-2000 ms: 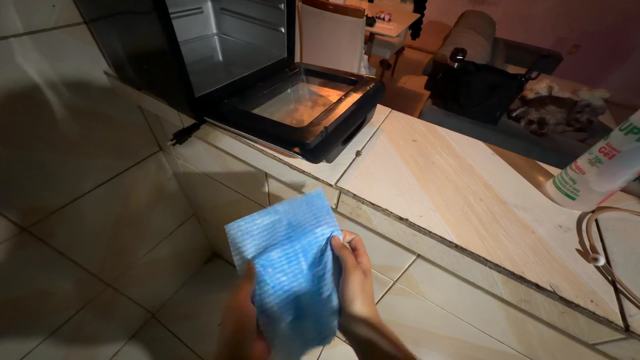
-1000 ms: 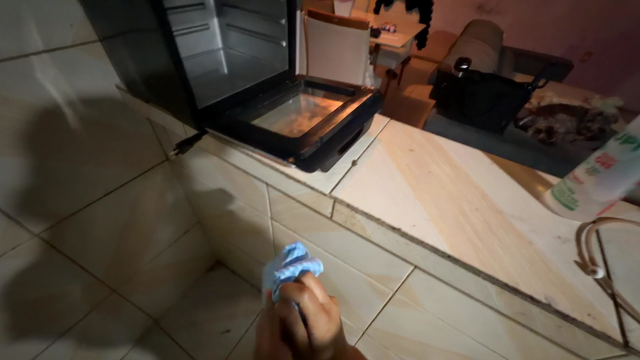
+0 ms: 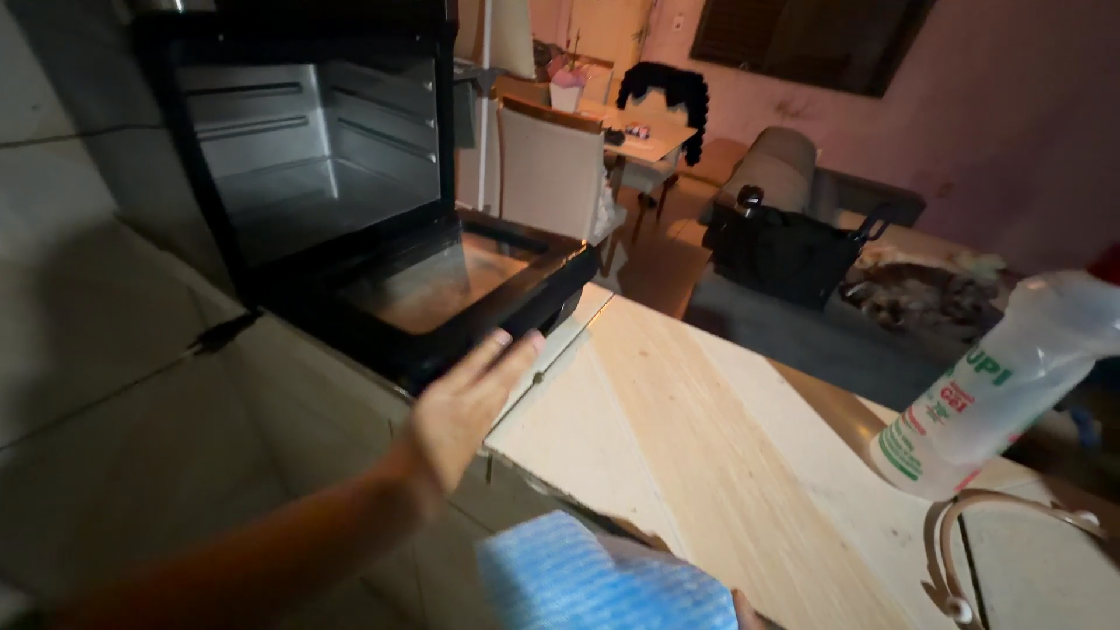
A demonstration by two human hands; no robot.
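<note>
A black countertop oven [image 3: 157, 131] stands at the upper left with its glass door [image 3: 446, 284] folded down over the tiled ledge. My left hand [image 3: 468, 402] reaches up to the door's front edge, its fingers extended against or close to the handle side and holding nothing. A blue striped cleaning cloth [image 3: 604, 582] hangs at the bottom of the view, in front of the ledge. My right hand [image 3: 746, 610] holds it at its right edge; only a fingertip shows there, the rest is hidden or out of frame.
The tiled ledge [image 3: 700, 429] runs to the lower right. On it stand a plastic bottle [image 3: 980, 394] with printed writing and a beige hose [image 3: 941, 542]. A power plug [image 3: 223, 334] lies beside the oven. Beyond are a chair [image 3: 551, 166], a table, and a sofa with a black bag [image 3: 779, 249].
My two hands were together at the cloth; my left hand has let go and moved up to the oven door. The bunched cloth is spread out again. The view has shifted and come nearer the oven.
</note>
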